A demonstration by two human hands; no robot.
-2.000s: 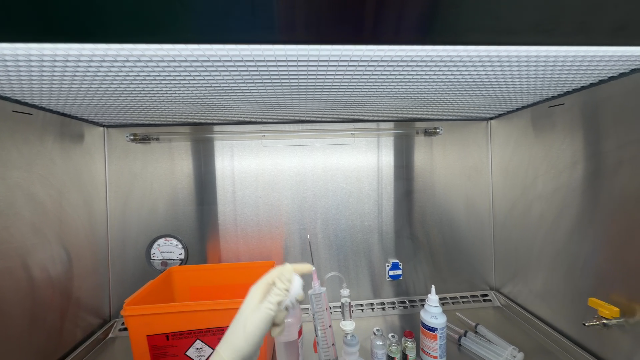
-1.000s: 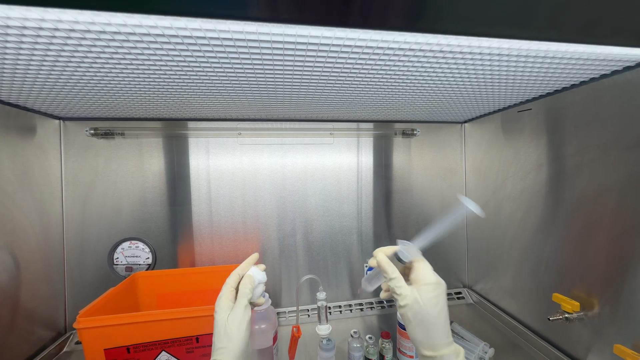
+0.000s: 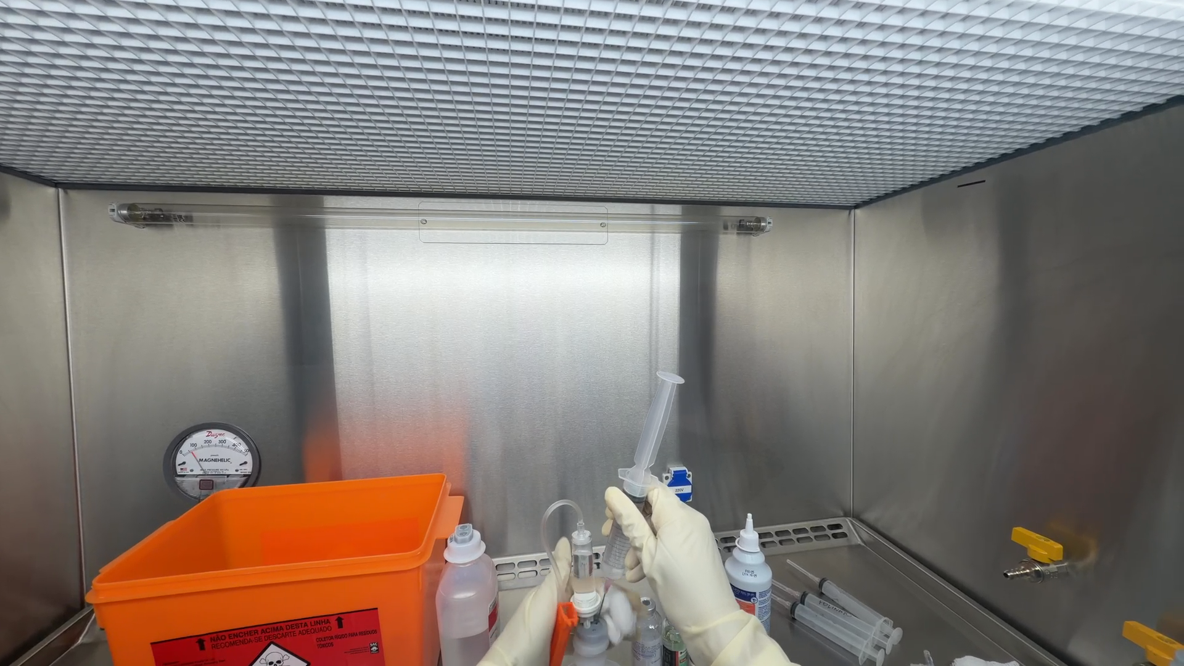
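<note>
My right hand, in a cream glove, grips a large plastic syringe by its barrel; the plunger is drawn out and points up. My left hand, gloved too, is low at the middle beside a clear chamber with curved tubing and an orange clip. White gauze or cotton shows near the chamber, above a vial. The syringe tip and most of the left fingers are hidden, so what the left hand holds is unclear.
An orange waste bin stands left, beside a plastic bottle. Small vials, a white dropper bottle and several syringes are at right. Yellow-handled valves project from the right wall; a pressure gauge is on the back wall.
My right hand has brought the syringe left and turned it more upright. My left hand has moved away from the plastic bottle to the tubing chamber.
</note>
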